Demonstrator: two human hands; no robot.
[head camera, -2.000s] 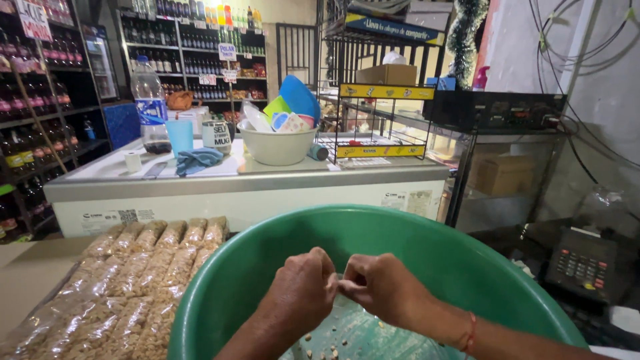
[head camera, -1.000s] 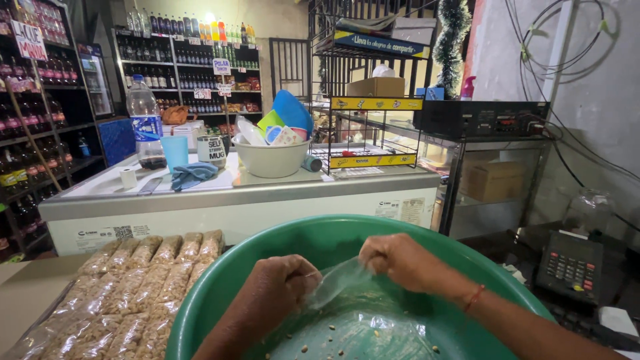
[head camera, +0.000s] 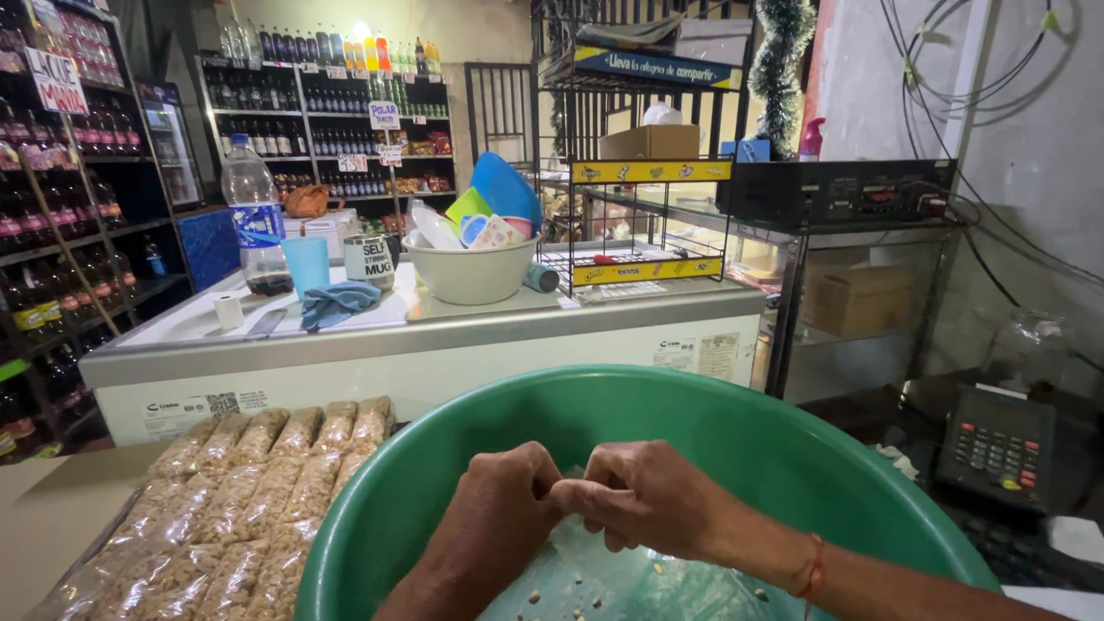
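Observation:
My left hand (head camera: 509, 500) and my right hand (head camera: 634, 496) meet over a large green plastic basin (head camera: 716, 388). Between their pinched fingers is a clear plastic bag (head camera: 573, 539), mostly hidden by the hands and hard to tell from the basin floor behind it. A red string bracelet (head camera: 812, 569) circles the right wrist. Scattered bits, like nuts or grains (head camera: 535, 596), lie on the bottom of the basin. Left of the basin, rows of filled clear bags (head camera: 259, 500) of a light brown food lie side by side.
Beyond the basin stands a chest freezer (head camera: 414, 366) bearing a grey bowl of plasticware (head camera: 470, 267), a mug (head camera: 371, 263), a blue cup (head camera: 306, 266), a blue cloth (head camera: 339, 304), a bottle (head camera: 255, 220) and a wire rack (head camera: 647, 272). A card terminal (head camera: 996, 444) sits at the right.
One second ago the hands were apart with the clear bag stretched between them. Now they are together, the fingers touching or nearly so.

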